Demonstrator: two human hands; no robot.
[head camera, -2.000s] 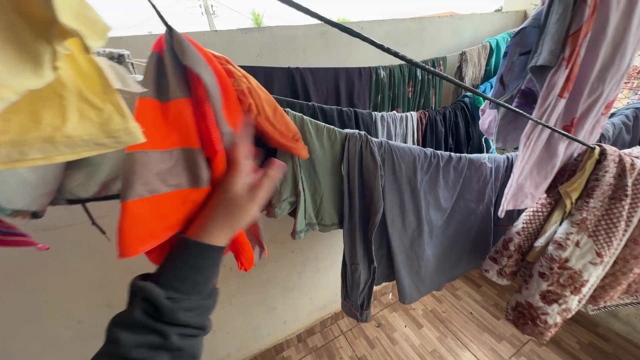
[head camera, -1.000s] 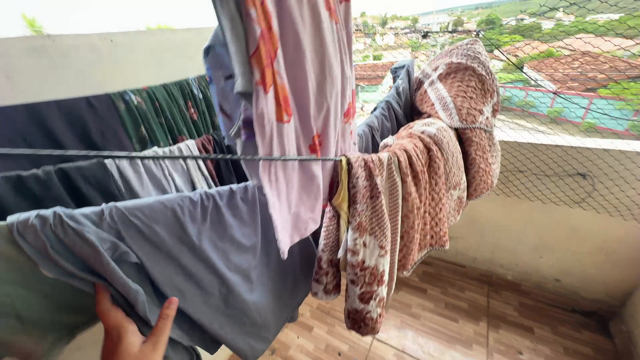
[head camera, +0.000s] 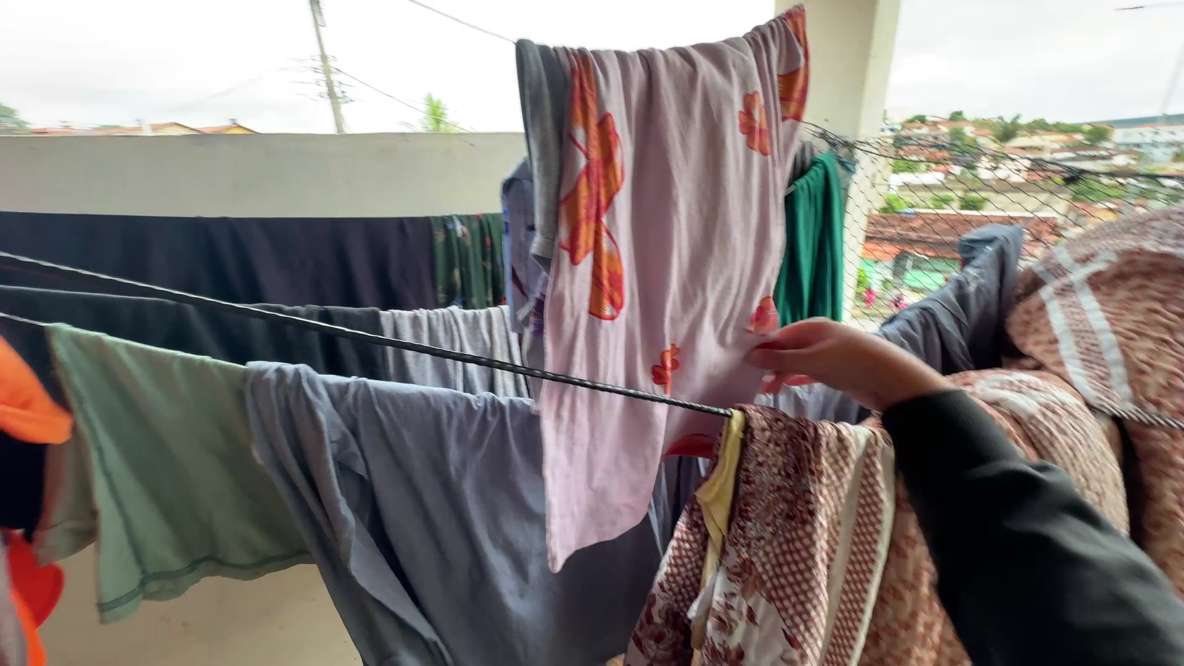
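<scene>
My right hand, in a dark sleeve, reaches in from the right and pinches the lower right edge of a pale pink cloth with orange flowers. That cloth hangs from a high line beside a grey garment. Below it a grey-blue cloth and a light green garment hang over a lower line. A brown and white patterned textile hangs just below my right hand, with a thin yellow cloth at its left edge. My left hand is out of view.
A dark cord slants across the front of the laundry. Dark cloths hang behind, near a pale wall. At the right are a green cloth, a thick brown textile and wire netting. An orange garment hangs far left.
The right hand has come into view and taken hold of the pink flowered cloth's edge. The hand that was at the grey-blue cloth a second ago is no longer in view. The view has shifted.
</scene>
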